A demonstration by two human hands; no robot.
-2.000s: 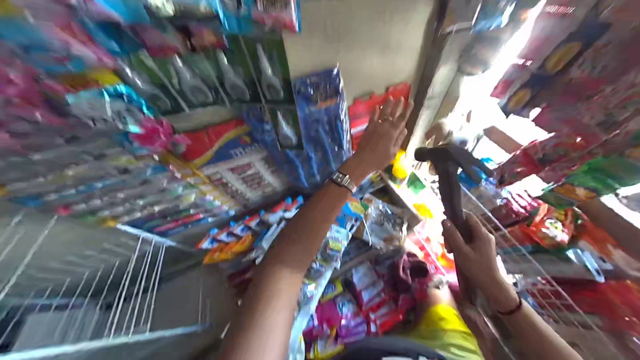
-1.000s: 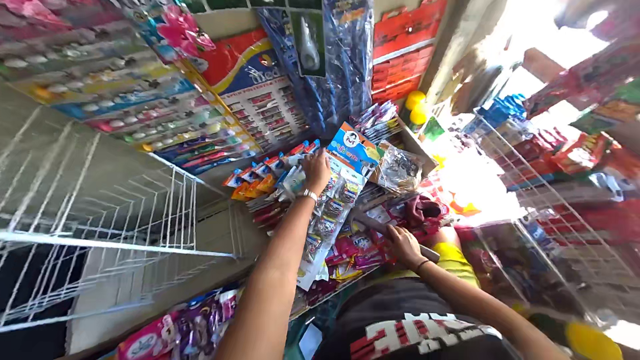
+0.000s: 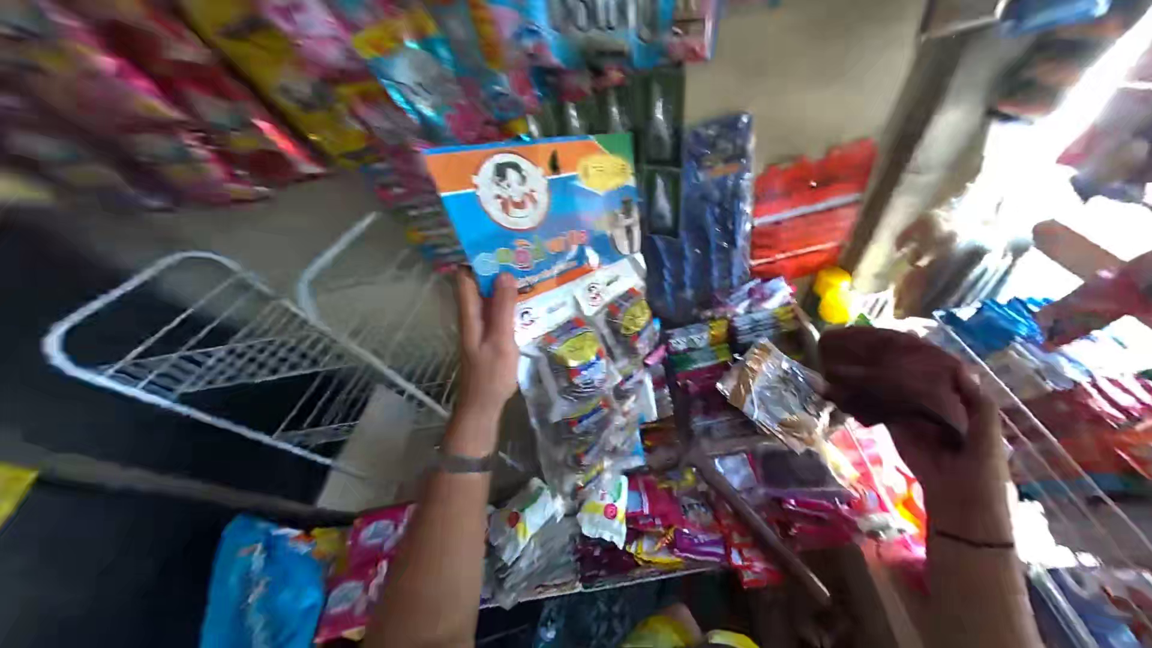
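Note:
My left hand (image 3: 486,351) grips the left edge of a hanging display card (image 3: 567,216), blue and orange, with small clear packets (image 3: 585,378) strung below it. My right hand (image 3: 954,423) is raised at the right, shut on a dark maroon cloth-like item (image 3: 891,373). Between the hands, a hammer (image 3: 756,513) lies on the packets, its handle pointing down to the right. A clear plastic packet (image 3: 778,391) is just left of the maroon item.
A white wire rack (image 3: 207,423) stands at the left. Blue packs (image 3: 720,207) and red packs (image 3: 810,207) hang on the wall behind. A small yellow object (image 3: 834,295) is near the wooden post. Bagged goods (image 3: 1098,396) crowd the right side, and a blue bag (image 3: 261,576) lies at lower left.
My left hand has raised the display card from the pile. My right hand has let go of the hammer, which now lies on the packets, and has picked up the maroon item.

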